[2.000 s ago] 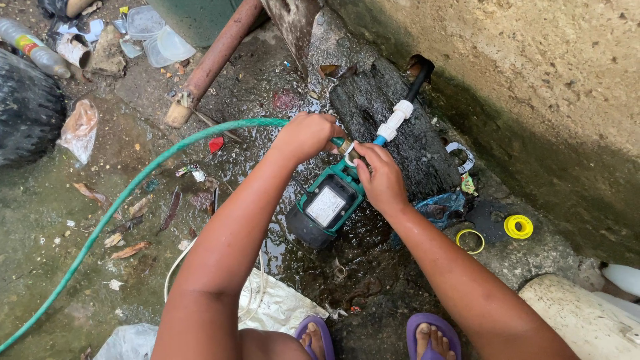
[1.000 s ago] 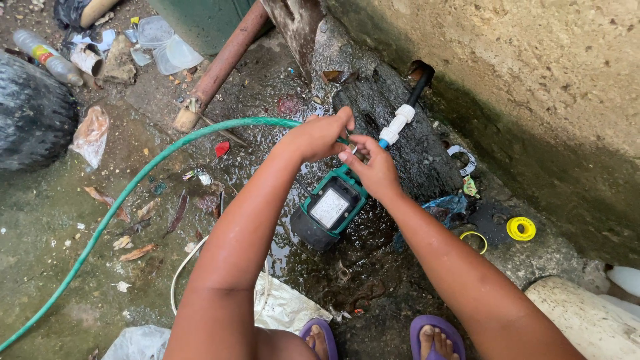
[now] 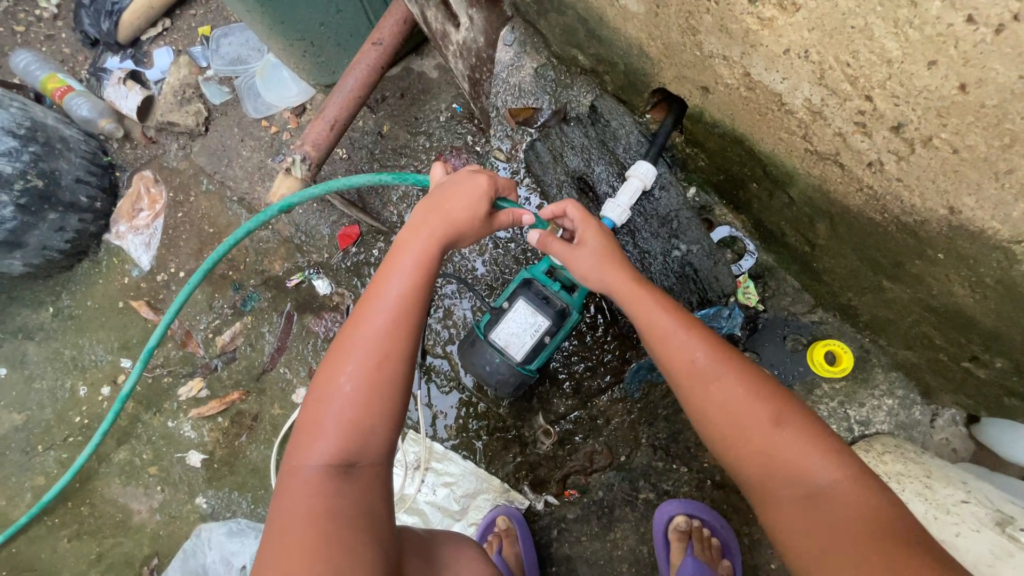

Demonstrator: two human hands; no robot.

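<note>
My left hand (image 3: 472, 206) grips a green hose (image 3: 240, 232) close to its end. Beside it, my right hand (image 3: 582, 244) has thumb and fingers around the metal fitting (image 3: 560, 233) at the hose end, over the top of a green and black water pump (image 3: 522, 326). My fingers partly hide this joint. The pump lies on wet ground with its labelled box facing up. From behind my right hand a blue piece leads to a white plastic pipe coupling (image 3: 629, 194), which joins a black pipe (image 3: 667, 128) entering a hole in the wall.
A concrete wall (image 3: 864, 136) runs along the right. A yellow tape spool (image 3: 830, 358) and a white ring piece (image 3: 740, 248) lie near it. A rusty pipe (image 3: 352, 88), plastic containers (image 3: 238, 50) and a bottle (image 3: 68, 92) are at upper left. My sandalled feet stand below.
My left hand has shifted on the hose near the fitting, its fingers now straighter along it. My right hand stays at the joint. The pump and white coupling have not plainly moved.
</note>
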